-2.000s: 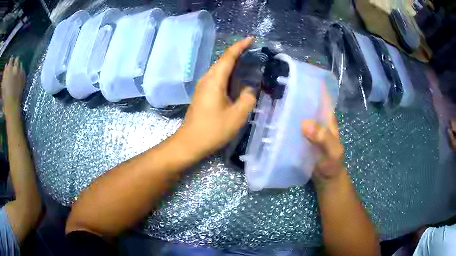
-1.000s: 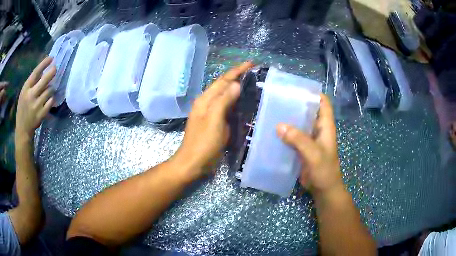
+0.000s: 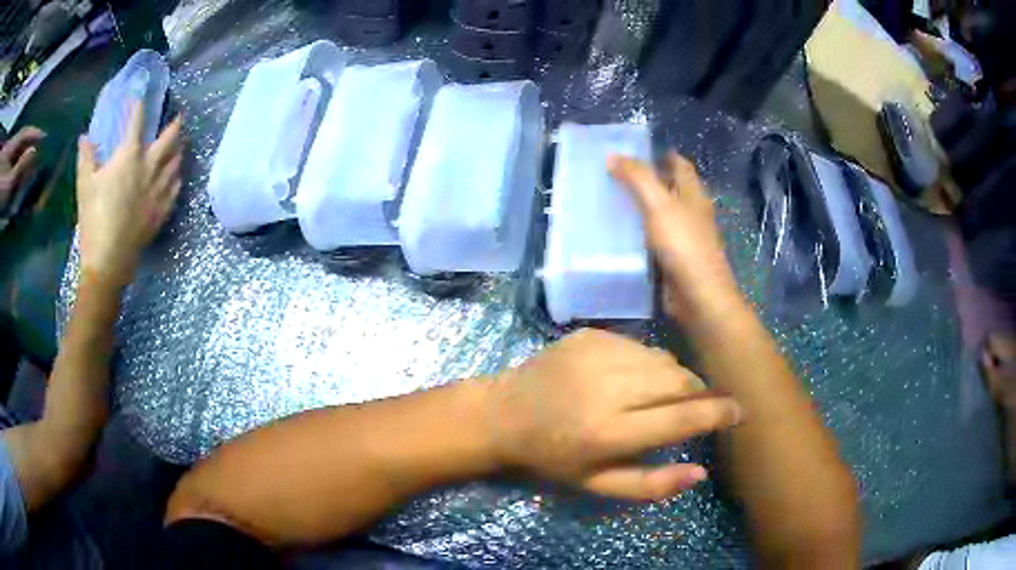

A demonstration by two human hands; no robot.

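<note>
A frosted white container (image 3: 602,223) stands on the bubble wrap at the right end of a row, with a dark edge along its left side. My right hand (image 3: 680,228) is on its upper right side, thumb on the frosted face, fingers beyond the right edge. My left hand (image 3: 613,418) is in front of and below it, blurred, fingers spread to the right, holding nothing visible. Three more frosted containers (image 3: 468,178) lean in the row to the left, with dark parts under them.
Bagged black-and-frosted sets (image 3: 841,228) stand at the right. Dark ribbed stacks (image 3: 501,45) are at the far side. A cardboard piece (image 3: 869,95) lies far right. At the left, another person's hand (image 3: 117,206) is on a frosted container (image 3: 125,106). Bubble wrap (image 3: 301,345) covers the table.
The container between my hands has moved up and left to the row's end. My left hand has let go and moved down and right. The other person's hand has taken the leftmost container away from the row.
</note>
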